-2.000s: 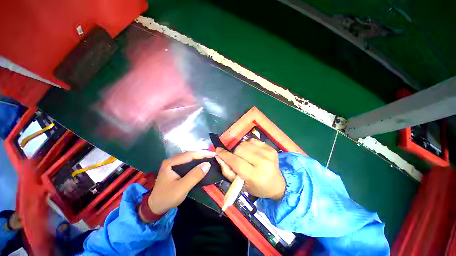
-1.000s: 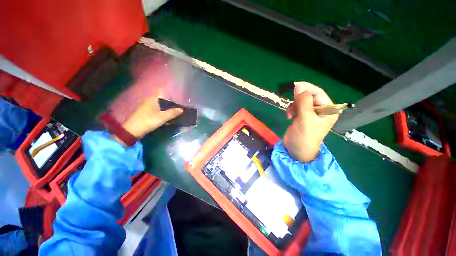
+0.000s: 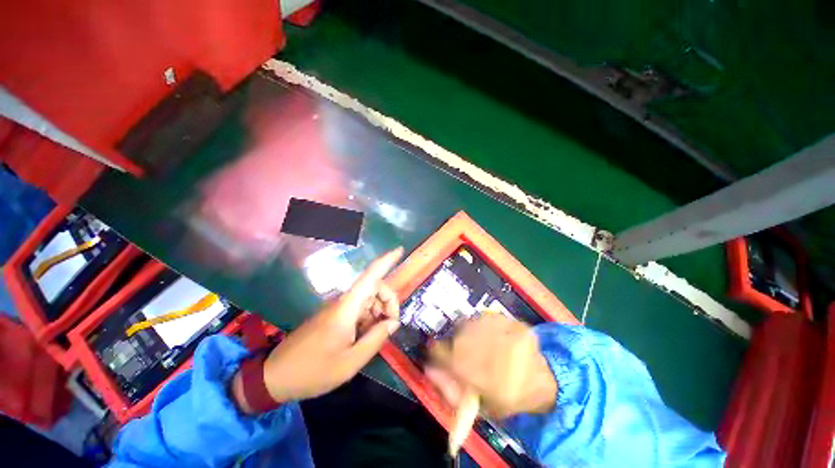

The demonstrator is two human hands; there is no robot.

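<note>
An open tablet unit [image 3: 441, 297] with exposed electronics lies in a red tray [image 3: 522, 285] on the bench in front of me. My right hand [image 3: 499, 366] is over the tablet's middle, blurred at the fingertips, and holds a pale pry stick [image 3: 465, 422] pointing down and back. Whether its fingertips hold a small piece cannot be told. My left hand [image 3: 331, 343] is at the tray's left edge, index finger extended, other fingers curled, holding nothing visible. A black adhesive pad sheet [image 3: 322, 222] lies flat on the bench beyond my left hand.
Red trays with open tablets [image 3: 169, 320] stand at the left. A red panel [image 3: 137, 55] and a dark block [image 3: 169, 119] are at the upper left. A grey-white post [image 3: 732, 206] and stacked red trays [image 3: 778, 384] are at the right.
My left hand has let go of the black sheet and moved to the tray's left edge. My right hand has come down from beyond the tray onto the tablet, with the pry stick.
</note>
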